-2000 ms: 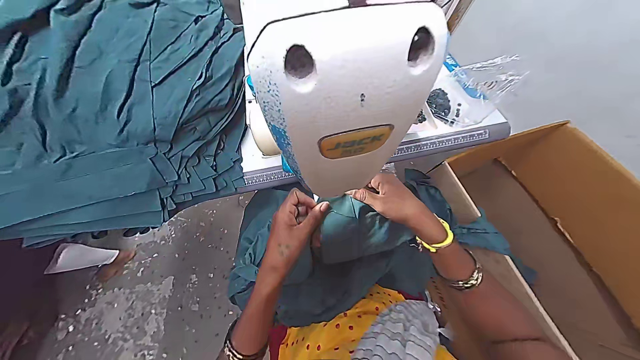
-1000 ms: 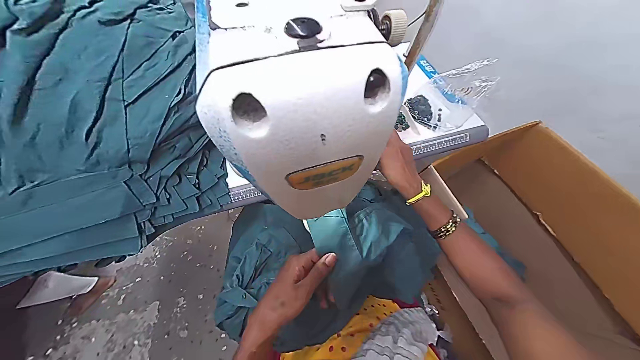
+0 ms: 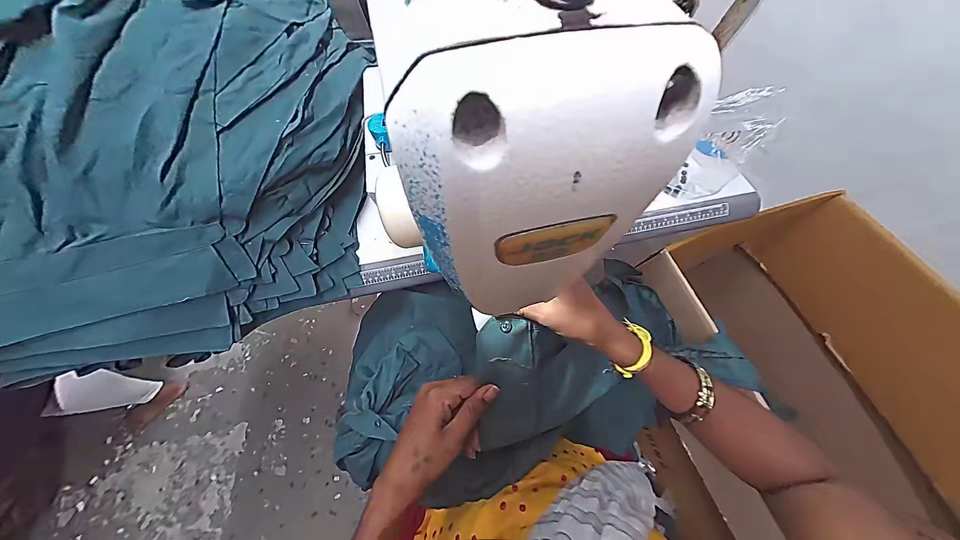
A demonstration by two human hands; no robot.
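Note:
A white Jack sewing-type machine head (image 3: 555, 165) fills the upper middle of the view. Below it, a dark teal garment (image 3: 540, 382) lies over my lap, with a small button (image 3: 505, 326) on it close under the machine's lower tip. My left hand (image 3: 442, 424) pinches the garment's edge between thumb and fingers. At the machine's lower right edge, my right hand (image 3: 574, 311) rests on the cloth; its fingertips are partly hidden by the machine, so its grip does not show.
Stacked teal garments (image 3: 112, 187) hang over the table at left. An open cardboard box (image 3: 795, 322) stands at right. On the worktable edge (image 3: 682, 216) is a printed ruler, with a clear plastic bag (image 3: 701, 169) behind. A person's foot (image 3: 154, 405) is at lower left.
Both hands were together at the garment's edge two seconds ago; my left hand is now lower on the cloth. The button under the machine's tip has come into sight.

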